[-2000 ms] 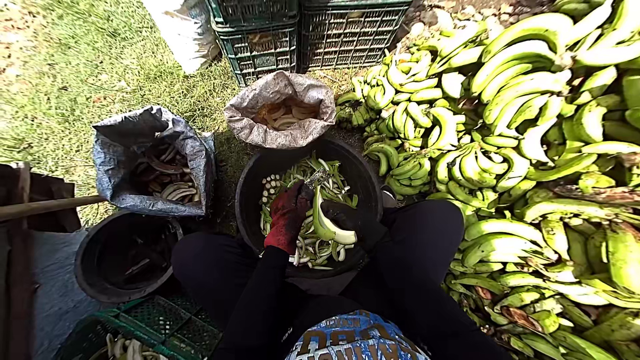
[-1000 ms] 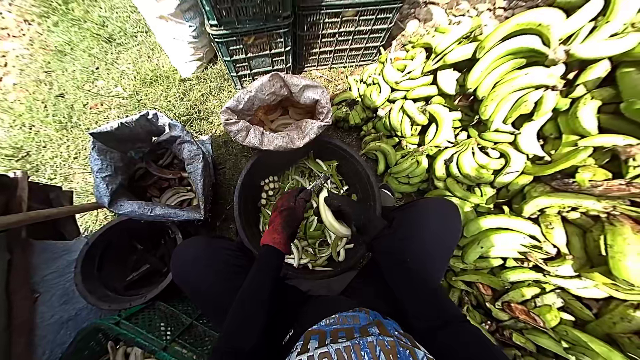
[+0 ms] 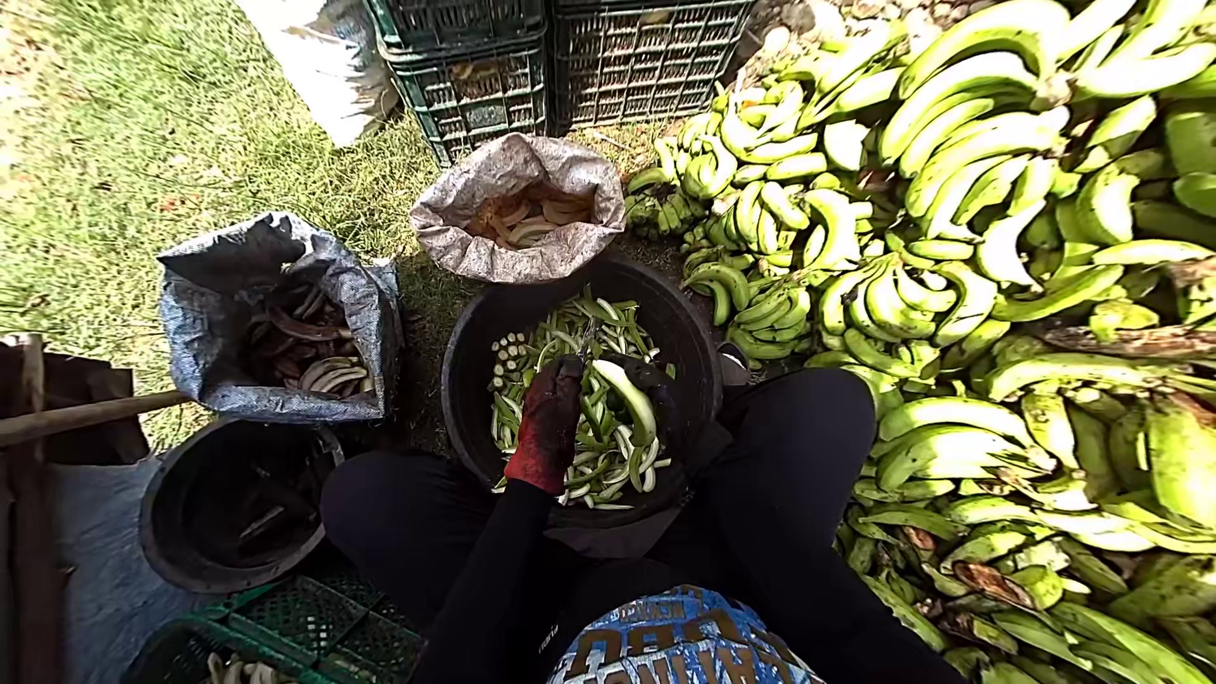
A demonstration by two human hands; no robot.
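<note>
A black round tub (image 3: pixel 463 418) stands between my knees, with green plantain peel strips (image 3: pixel 608 475) inside. My left hand (image 3: pixel 551 418), in a red and black glove, is closed around what looks like a small blade, whose tip shows above the fingers. My right hand (image 3: pixel 657 385), in a dark glove, holds a partly peeled green plantain (image 3: pixel 627 399) over the peels. Its fingers are hard to make out against the dark tub. Small cut plantain ends (image 3: pixel 508 353) lie at the tub's left side.
Bunches of green plantains (image 3: pixel 988 180) pile up on my right. An open pale sack (image 3: pixel 446 214) and a blue-grey sack (image 3: pixel 190 351) hold plantains or peels. Left are a dark basin (image 3: pixel 157 532), a green crate (image 3: pixel 332 627) and a wooden pole (image 3: pixel 95 418). Stacked crates (image 3: pixel 465 95) stand ahead.
The plantain in my right hand has lost green skin and shows more pale flesh than two seconds ago. Both hands remain over the tub.
</note>
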